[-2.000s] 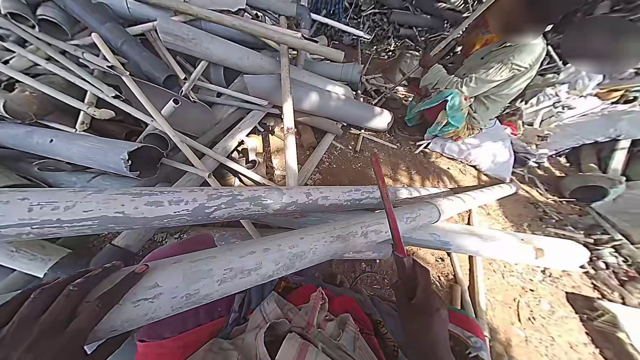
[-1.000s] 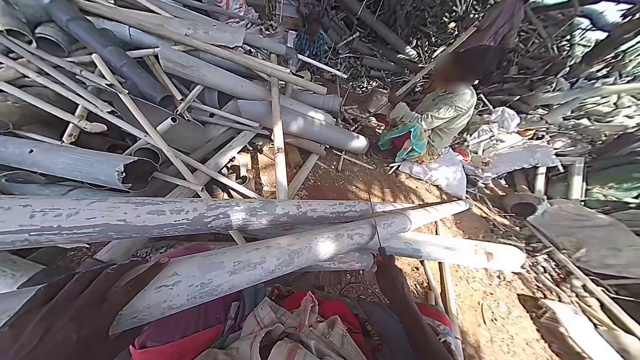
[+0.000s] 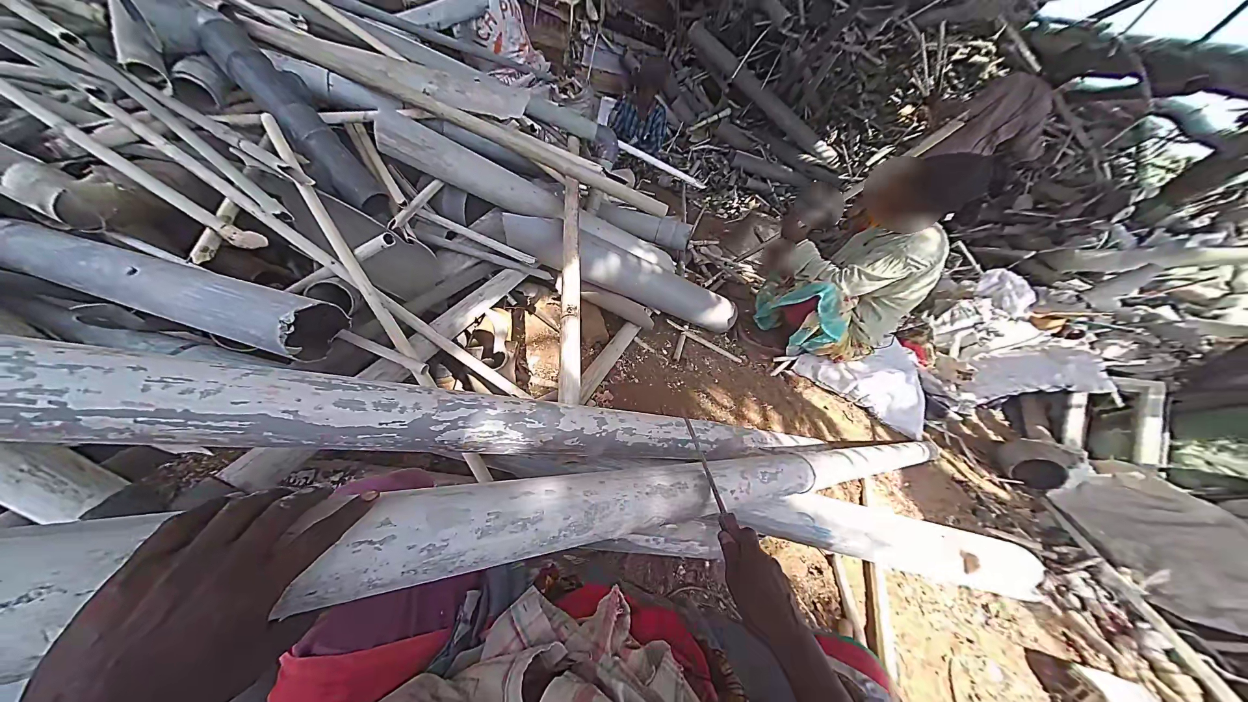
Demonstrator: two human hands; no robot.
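Note:
A grey plastic pipe with flaking pale coating [image 3: 546, 507] lies across in front of me, over my lap. My left hand [image 3: 214, 575] rests on its left part with the fingers spread. My right hand [image 3: 756, 575] is closed on the handle of a thin blade [image 3: 706, 468], seen nearly edge-on, whose length crosses the pipe near its narrower right end. Whether the blade touches the pipe I cannot tell. A second flaking pipe [image 3: 390, 409] lies just beyond. Another pale pipe [image 3: 907, 546] passes beneath at the right. Bunched checked cloth [image 3: 556, 653] and red cloth lie on my lap.
Many grey pipes [image 3: 624, 268] and thin poles [image 3: 570, 292] are heaped at the upper left. A person [image 3: 877, 273] sits at the upper right by a white sack [image 3: 873, 385]. More scrap is piled behind them. Bare earth [image 3: 682, 385] shows between the heap and the person.
The blade showed its broad red side two seconds ago and now appears as a thin dark line over the pipe. My left hand stays on the pipe. The view has shifted to the right.

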